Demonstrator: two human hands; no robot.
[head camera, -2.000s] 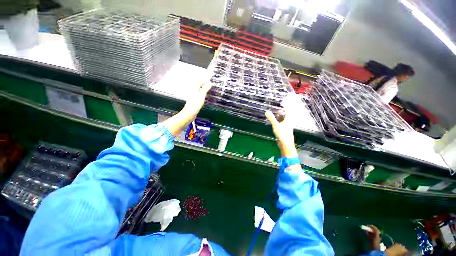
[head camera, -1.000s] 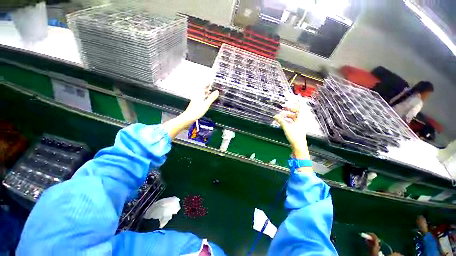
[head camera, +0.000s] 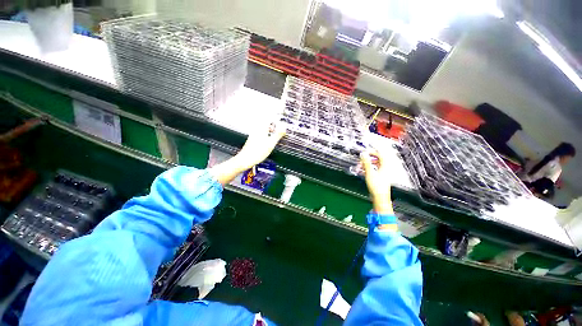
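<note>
A stack of clear blister trays (head camera: 325, 118) with dark components in rows of pockets lies on the white upper shelf in front of me. My left hand (head camera: 263, 141) is at its left front corner, fingers on the tray edge. My right hand (head camera: 376, 173) is at its right front corner, thumb and fingers on the edge. The stack rests slightly tilted on the shelf. Whether the hands hold one tray or several is not clear.
A tall tray stack (head camera: 175, 63) stands left and another (head camera: 456, 162) right on the shelf. Below are a blue bin (head camera: 258, 177), white fitting (head camera: 290, 188), red-brown pile (head camera: 244, 273), white sheets (head camera: 205, 276) (head camera: 334, 299) and a dark-filled tray (head camera: 57, 213). Another person's hand shows lower right.
The view has shifted, so the shelf and stacks sit lower and further right. Both hands stay at the middle stack's front corners, and its top looks lower against the neighbouring stacks.
</note>
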